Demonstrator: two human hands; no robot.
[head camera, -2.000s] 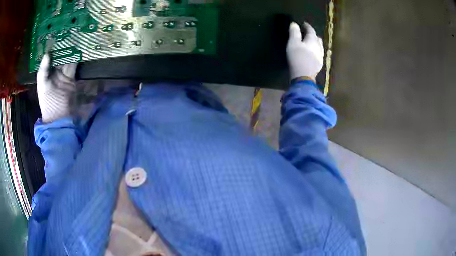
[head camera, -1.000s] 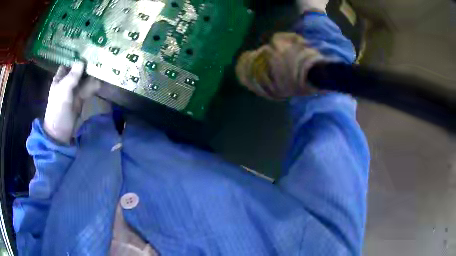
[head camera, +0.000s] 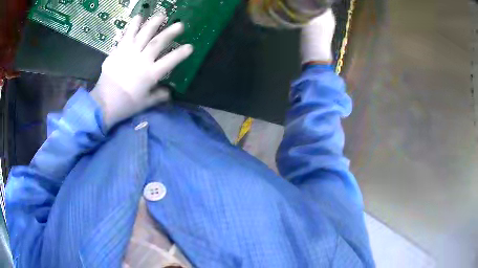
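Note:
The green printed circuit board (head camera: 209, 21) lies tilted on the dark bench mat (head camera: 246, 78) at the top left, cut off by the frame's top. My left hand (head camera: 133, 68), in a white glove, lies over the board's near part with its fingers spread. My right hand (head camera: 317, 39), also white-gloved, is at the top right over the mat. The beige, tape-wrapped hose end (head camera: 288, 10) covers its fingers, so its grip is hidden.
A grey metal surface (head camera: 419, 104) fills the right, beyond the mat's frayed yellow edge (head camera: 346, 39). A red flap (head camera: 10, 42) hangs at the upper left. A yellow strip (head camera: 244, 130) shows below the mat.
My left hand has moved from the board's near left edge onto its face, fingers now spread. The hose end came into view, then moved up towards the frame's top. The board sits higher and more angled than at first.

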